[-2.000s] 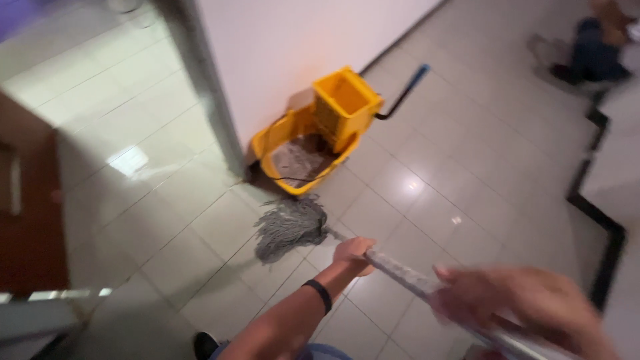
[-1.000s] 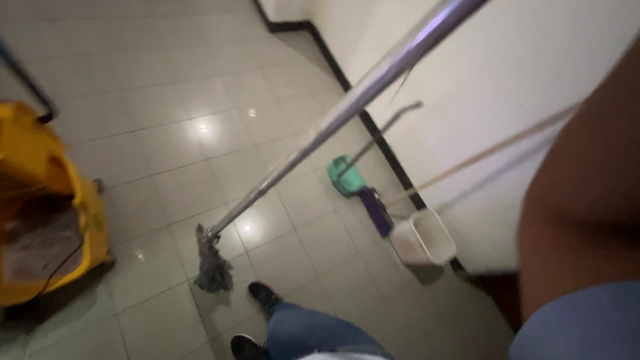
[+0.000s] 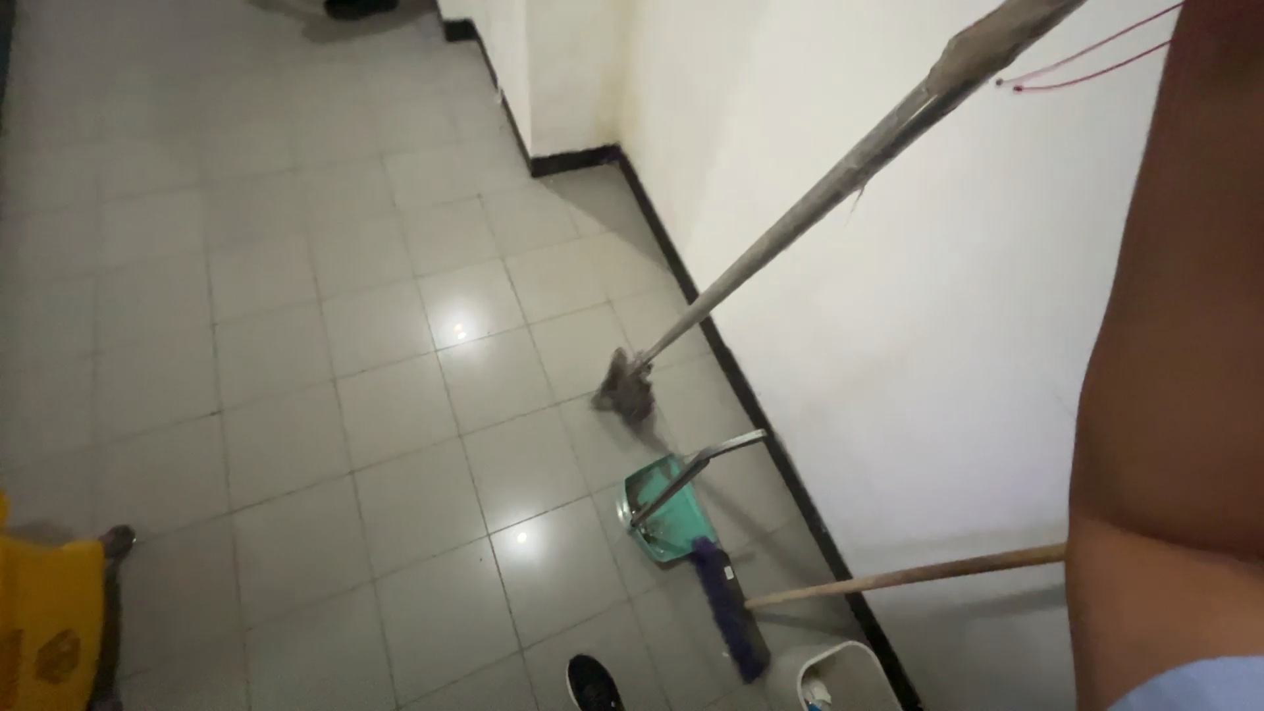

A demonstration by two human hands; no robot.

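A grey string mop head (image 3: 627,387) rests on the tiled floor near the wall, and its long handle (image 3: 810,207) slants up to the top right, out of the frame. One of my arms, bent, fills the right edge; its hand is out of view. Neither of my hands shows, so what they hold cannot be seen. Below the mop head stands a green dustpan (image 3: 676,513) with a metal handle. Touching it is a purple-bristled broom (image 3: 731,612) with a wooden handle (image 3: 918,575) leaning toward the wall.
A white bin (image 3: 851,671) with something inside stands at the bottom beside the broom. A yellow mop bucket (image 3: 49,612) is at the lower left. The white wall (image 3: 889,395) has a black baseboard. My dark shoe (image 3: 592,681) is at the bottom; another dark shoe shows at the top.
The mop head has moved away from near my feet to the floor by the wall, above the dustpan. Both hands, seen on the handle two seconds ago, are out of view. The view has shifted.
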